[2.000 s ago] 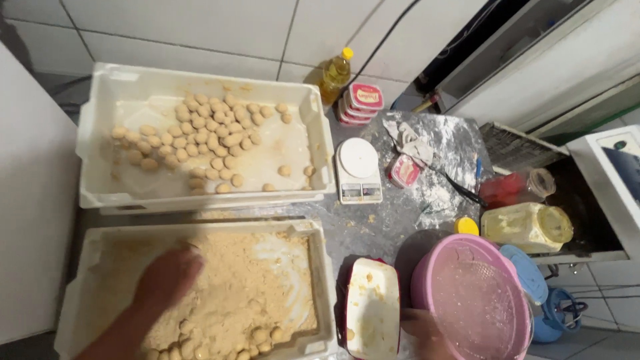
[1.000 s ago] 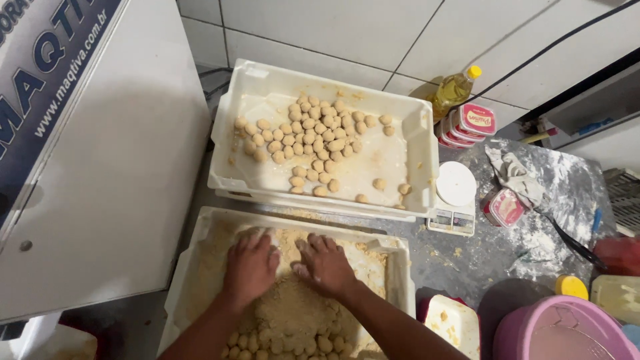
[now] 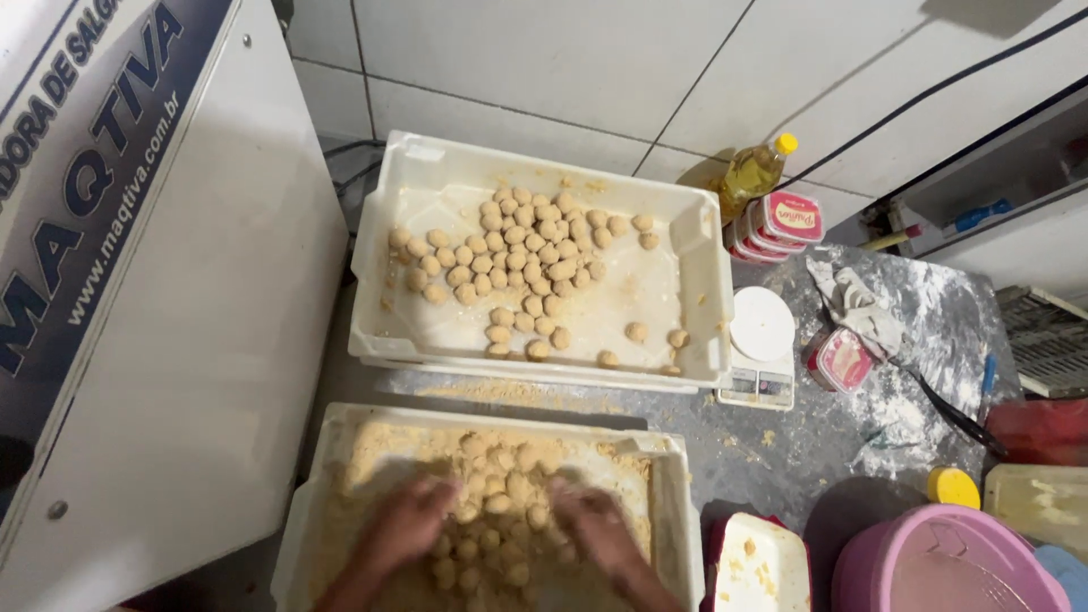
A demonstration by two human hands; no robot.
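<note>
In the near white plastic tray (image 3: 680,476), small breaded dough balls (image 3: 497,503) lie heaped among loose crumbs. My left hand (image 3: 412,518) is at the left side of the heap and my right hand (image 3: 591,523) at its right side. Both are blurred by motion, so whether the fingers hold any ball cannot be told. Behind stands the far white plastic tray (image 3: 544,370), with many coated balls (image 3: 518,246) spread over its middle and left and a few near its right end.
A white machine (image 3: 195,280) borders the left. Right of the trays are a kitchen scale (image 3: 756,340), an oil bottle (image 3: 752,174), stacked tubs (image 3: 778,225), a cloth (image 3: 858,310), a small tub (image 3: 841,361), a red-rimmed dish (image 3: 762,569) and a pink basin (image 3: 952,569).
Both hands have moved nearer and apart, to either side of a ball heap in the near tray. A second ago they lay on the crumbs at its back. The view has shifted.
</note>
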